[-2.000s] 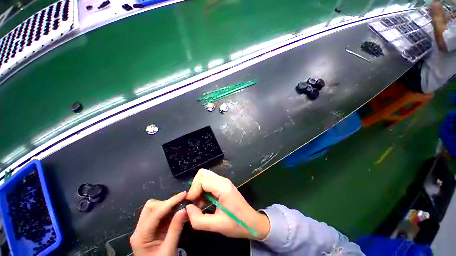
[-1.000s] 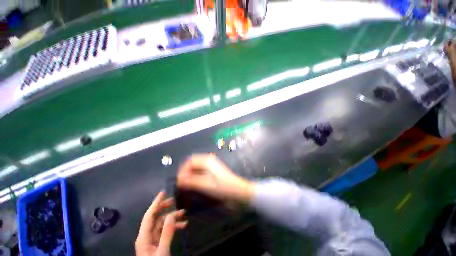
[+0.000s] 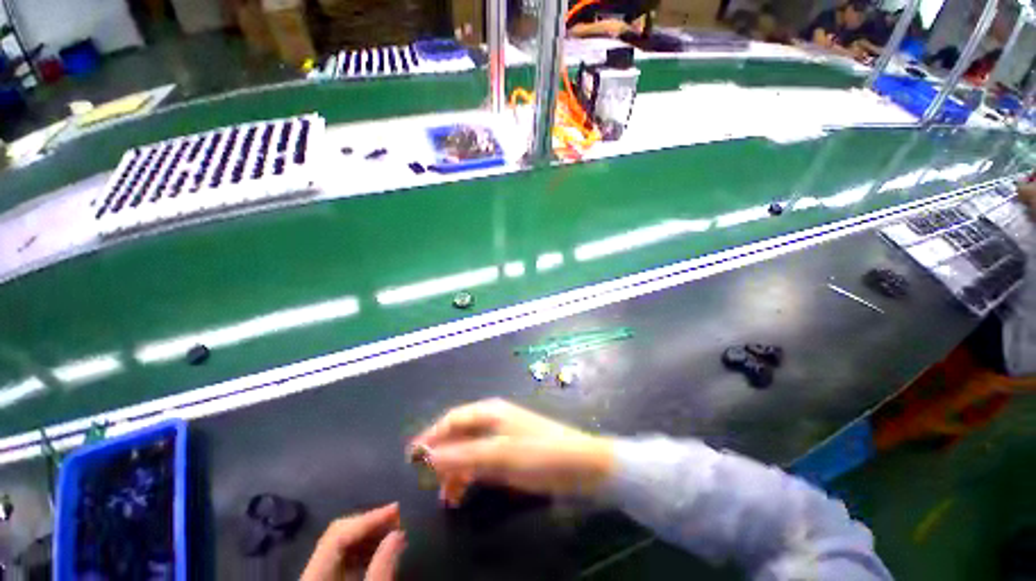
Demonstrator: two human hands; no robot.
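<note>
My right hand [image 3: 489,448] is over the dark bench, its fingertips pinched on a small round circuit board [image 3: 420,454], mostly covered by the fingers. My left hand [image 3: 361,547] is lower left, cut off by the bottom edge, with thumb and fingers apart and nothing visible between them. The black parts box is mostly hidden under my right hand and wrist. Two small circuit boards [image 3: 564,378] lie beside the loose green sticks [image 3: 579,342]. Black round housings lie in clusters at left [image 3: 270,522] and right [image 3: 752,363].
A blue tray [image 3: 178,499] of black pieces stands at left. The green belt [image 3: 398,247] carries a greenish disc [image 3: 462,300] and black discs [image 3: 198,354]. A white holding tray [image 3: 210,170] is across it. A thin metal rod [image 3: 854,297] and compartment tray [image 3: 960,244] are at far right, near a person's sleeve.
The view has tilted up. My hands have moved apart. The greenish disc is new on the belt. The single board from the bench is now at my right fingertips. The green stick no longer shows in my hand.
</note>
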